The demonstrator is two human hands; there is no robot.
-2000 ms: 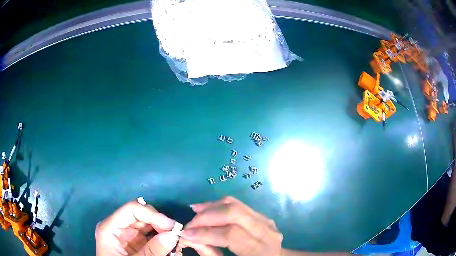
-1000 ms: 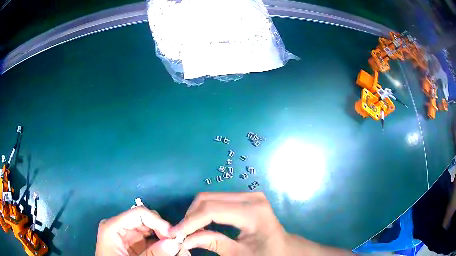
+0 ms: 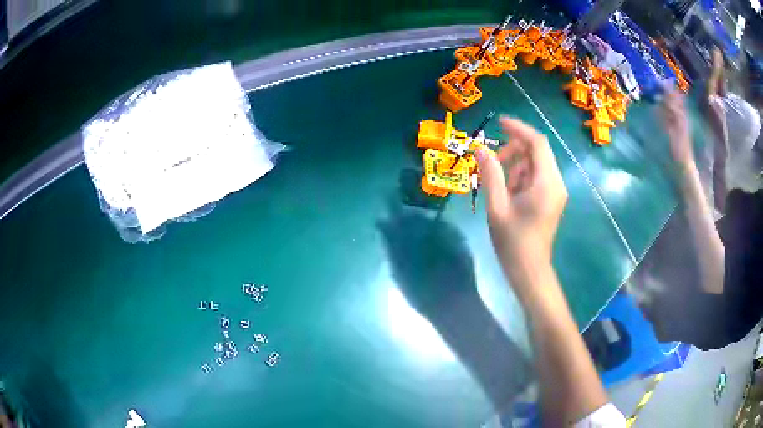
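Observation:
My right hand point(image 3: 529, 196) is raised over the right part of the green surface, fingers apart. Its fingertips are beside a pair of orange connector housings point(image 3: 448, 171) with dark wire leads and white labels; I cannot tell if they touch a lead. No object shows in the hand. My left hand is not clearly in view; a dark blurred patch lies at the lower left corner. Small clips point(image 3: 226, 343) lie scattered at the lower left. A small white connector housing point(image 3: 135, 419) lies at the bottom edge.
A clear bag with a white sheet point(image 3: 180, 150) lies at the far left by the grey rail point(image 3: 335, 63). More orange housings point(image 3: 535, 46) form a curved row at the far right. A person's forearm point(image 3: 703, 226) and a blue stool point(image 3: 632, 338) are at the right.
The view has turned right. My right hand has left my left hand and the work between them and reached out to the orange housings. My left hand has gone from view.

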